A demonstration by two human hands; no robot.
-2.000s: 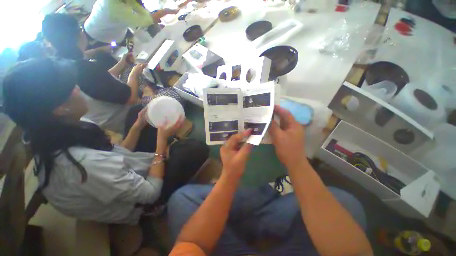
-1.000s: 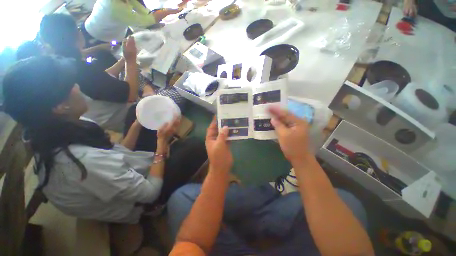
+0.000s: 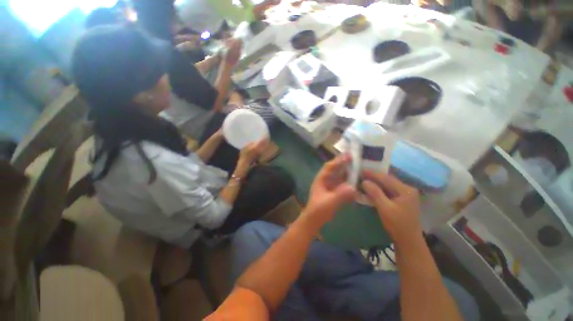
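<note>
A white booklet [image 3: 375, 155] with dark pictures is held upright in front of me, partly folded and blurred. My left hand [image 3: 333, 188] grips its left side. My right hand [image 3: 392, 200] grips its lower right part. Behind the booklet, to the right, the pale blue wrapped product [image 3: 420, 165] lies at the table's near edge. White upright inserts [image 3: 384, 105] with window holes stand behind the booklet.
At right is an open long white box [image 3: 468, 241] with black and red cables, beside a white insert tray [image 3: 540, 213]. A person [image 3: 141, 169] at left holds a white round tub [image 3: 245, 129]. Another open box [image 3: 308, 128] and a dark disc [image 3: 418, 97] are ahead.
The booklet, open flat before, is now partly folded and turned more edge-on. Both hands have come closer together around it. The camera view has turned left, shifting the scene to the right.
</note>
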